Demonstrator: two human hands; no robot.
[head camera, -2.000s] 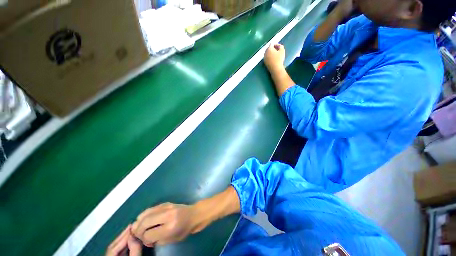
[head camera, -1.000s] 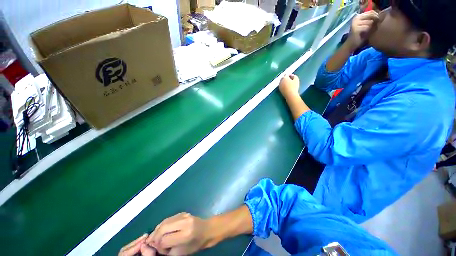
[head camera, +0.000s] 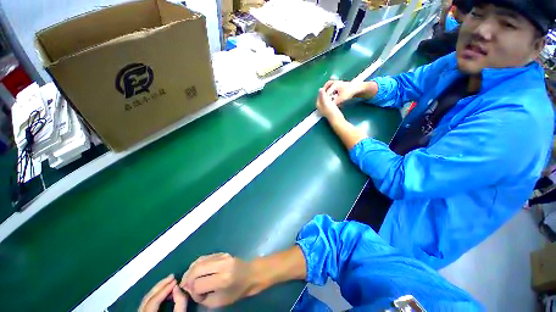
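My right hand (head camera: 216, 280) is at the bottom of the view over the dark green worktop (head camera: 286, 216), with its thumb and forefinger pinched together. My left hand (head camera: 163, 296) is left of it, cut off by the bottom edge, its fingertips close to those of my right hand. A tiny dark speck shows between the fingertips of both hands. It is too small to name, and I cannot tell which hand grips it.
A white strip (head camera: 207, 210) divides the worktop from the green belt (head camera: 146, 183). Across it stand an open brown carton (head camera: 146, 91), white trays with black cable (head camera: 55, 131) and white papers (head camera: 244, 64). A person in a blue smock (head camera: 463, 140) sits at right.
The other person has turned towards me and brought both hands together over the white strip. My hands stay at the bottom, fingertips still close together. The view has shifted since the oldest frame.
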